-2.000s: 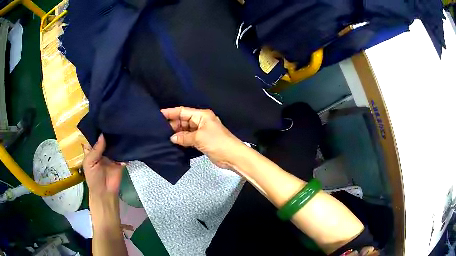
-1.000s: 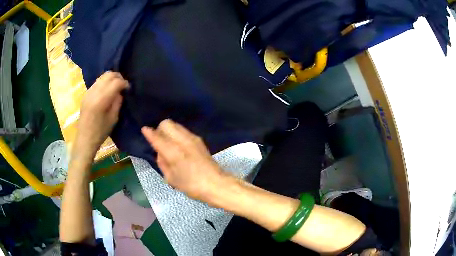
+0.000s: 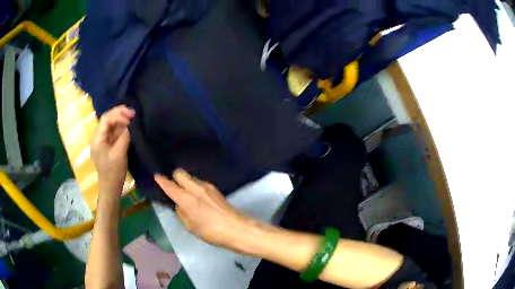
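Note:
A large dark navy cloth piece (image 3: 226, 107) lies spread over the trolley and toward the wearer's lap, with a brighter blue streak across it. My left hand (image 3: 114, 138) is at the cloth's left edge, fingers bent; blur hides whether it pinches the cloth. My right hand (image 3: 195, 206), with a green bangle on the forearm, lies at the cloth's lower edge, fingers stretched and apart. More navy cloth (image 3: 113, 51) is bunched at the upper left.
The yellow-railed trolley (image 3: 70, 124) has a cardboard deck at left. A navy heap (image 3: 333, 28) lies at the upper right over another yellow rail (image 3: 347, 84). A white table (image 3: 452, 101) curves down the right. Pinkish scraps (image 3: 149, 262) lie on the green floor.
Two seconds ago both hands were at a folded navy corner; that part now lies flatter. Since one second ago both hands have moved a little lower in the picture.

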